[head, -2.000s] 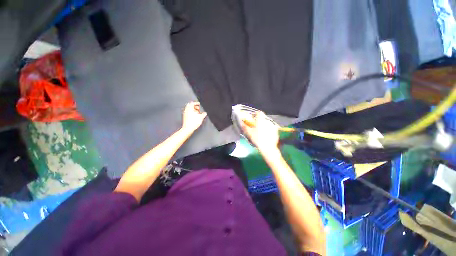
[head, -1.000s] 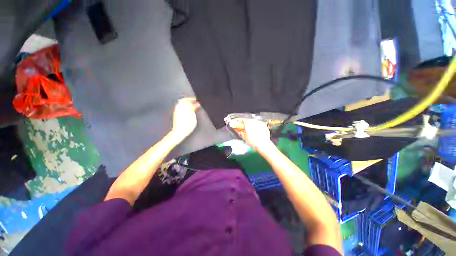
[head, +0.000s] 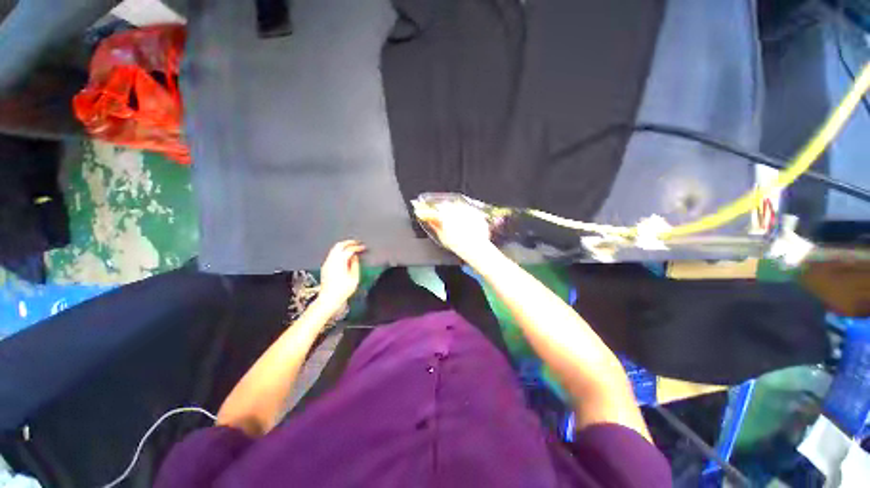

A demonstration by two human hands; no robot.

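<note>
Black trousers (head: 515,105) lie flat on the grey padded pressing table (head: 286,162), with their lower end near the table's front edge. My right hand (head: 460,229) grips the steam iron (head: 424,208), which is over the trousers' lower left corner. A yellow hose (head: 725,212) with whitish ties runs right from the iron. My left hand (head: 342,269) is at the table's front edge, left of the trousers, with fingers bent and nothing seen in it.
An orange-red plastic bag (head: 143,91) is left of the table. A small black pad (head: 273,17) lies at the far left. A white card (head: 766,198) is at the right end. Black garments (head: 706,329) and blue crates are below right. A black cord crosses the right side.
The view has turned and shifted, so the table sits straighter. My left hand has moved back to the front edge. The iron has moved from the trousers' lower edge onto their lower left corner.
</note>
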